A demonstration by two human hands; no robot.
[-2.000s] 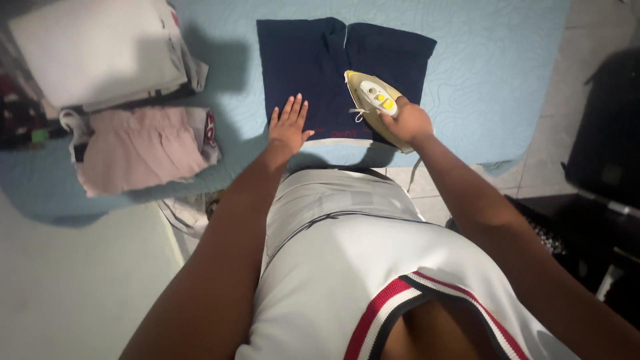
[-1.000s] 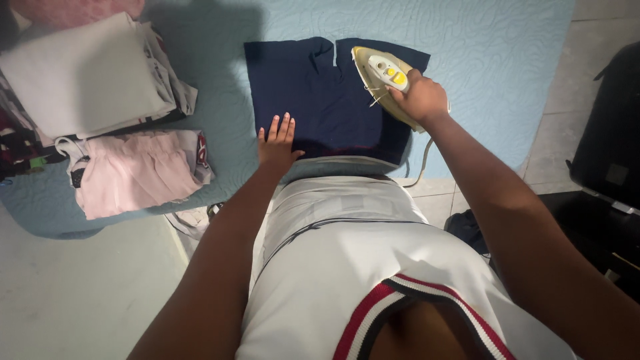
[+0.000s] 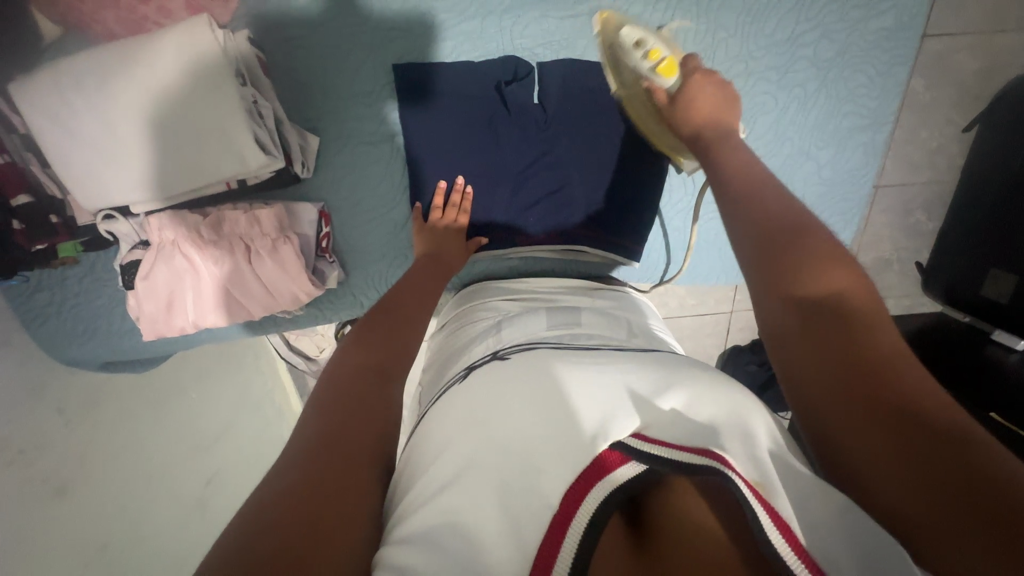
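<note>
Navy blue shorts (image 3: 528, 160) lie spread on a light blue quilted cover (image 3: 808, 104), with a few creases near the short slit at their far edge. My left hand (image 3: 450, 224) rests flat on the lower left part of the shorts, fingers apart, holding nothing. In my right hand (image 3: 704, 104) is the handle of a clothes iron (image 3: 640, 64) with a white and yellow top. The iron is at the right edge of the shorts, its tip pointing away and past their far edge. Whether its soleplate touches the cloth cannot be told. Its cord (image 3: 696, 232) runs down beside the shorts.
On the left stand a stack of folded light cloths (image 3: 152, 120) and a folded pink garment (image 3: 224, 264). Dark clothes (image 3: 32, 208) lie at the far left. A black case (image 3: 980, 208) stands at the right, beyond the tiled floor (image 3: 928, 152). My body is close to the cover's near edge.
My right hand has moved the iron from the middle of the right half of the shorts to their right far edge. My left hand stays on the lower left part.
</note>
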